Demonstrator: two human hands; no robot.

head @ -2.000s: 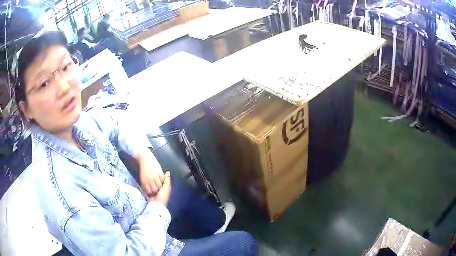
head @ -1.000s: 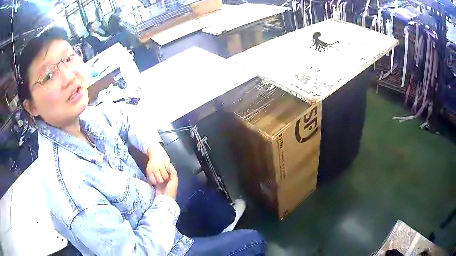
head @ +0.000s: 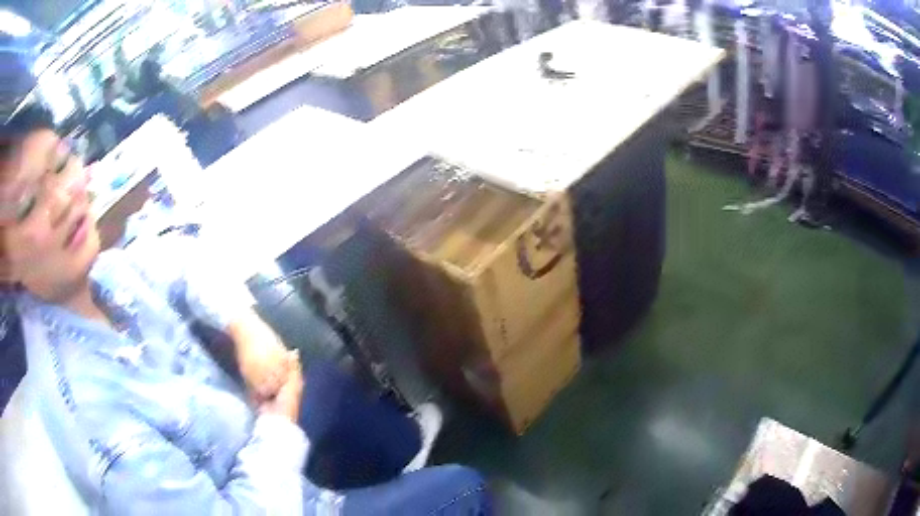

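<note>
Neither of my hands is in the picture. At the bottom right edge, a low light-brown carton [head: 837, 474] with a shiny strip of tape shows, cut off by the frame. A black cloth heap [head: 777, 499] lies over its near side, with only its top visible. The picture is blurred, so no detail on the cloth can be told.
A person in a denim jacket [head: 151, 393] sits at the left with hands together. A tall brown box [head: 535, 312] stands against a white-topped table [head: 484, 111] with a small dark object [head: 553, 67] on it. Hanging strips [head: 797, 121] are at the upper right.
The view has swung, so the person, tables and tall box sit further left in the picture. More of the low carton and black cloth shows at the bottom right.
</note>
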